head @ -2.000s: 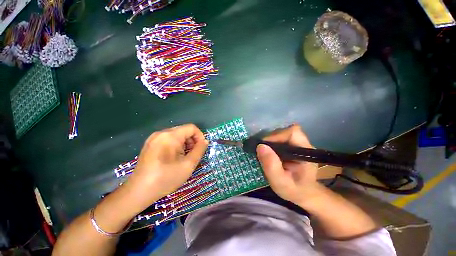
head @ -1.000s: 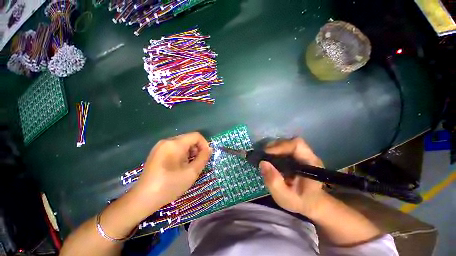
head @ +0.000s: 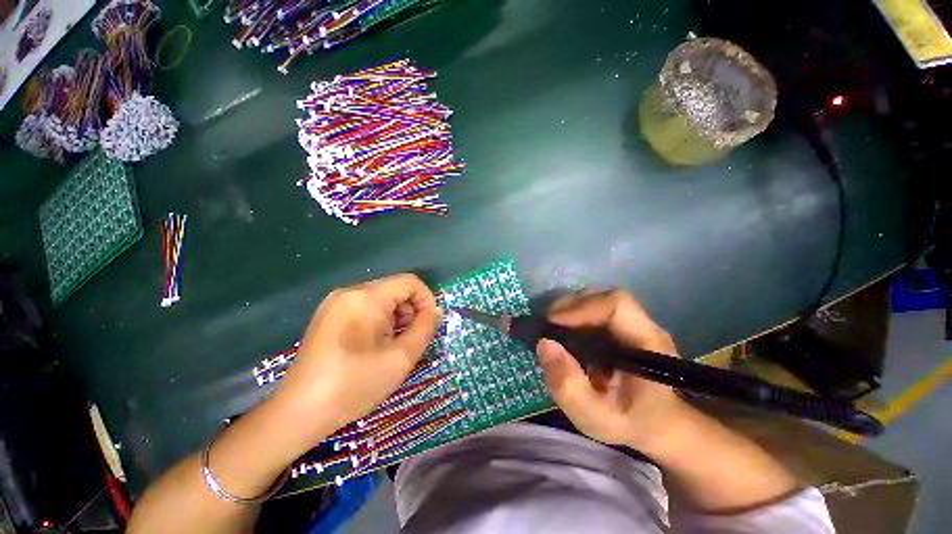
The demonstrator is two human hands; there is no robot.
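The green PCB panel [head: 499, 365] lies at the bench's near edge, its left part covered by rows of connector leads [head: 402, 415]. My right hand [head: 611, 365] holds the black soldering iron [head: 689, 372], its thin tip pointing left onto the panel's pads beside my left fingertips. My left hand [head: 365, 339] is over the panel's left part with thumb and finger pinched together at the tip. What they pinch is too small to tell and is hidden by the fingers.
A loose lead pile [head: 378, 141] lies mid-bench. A yellowish cup of grey material [head: 710, 101] stands at the right. A spare PCB panel [head: 91, 226], a small bunch of leads [head: 173, 259] and bundled leads [head: 138, 127] lie left. Panels with leads [head: 313, 23] lie at the far side.
Since the earliest frame the whole view has shifted, with the bench things lower in the picture. Both hands stay at the same spot on the panel, and the iron's tip remains by the left fingertips.
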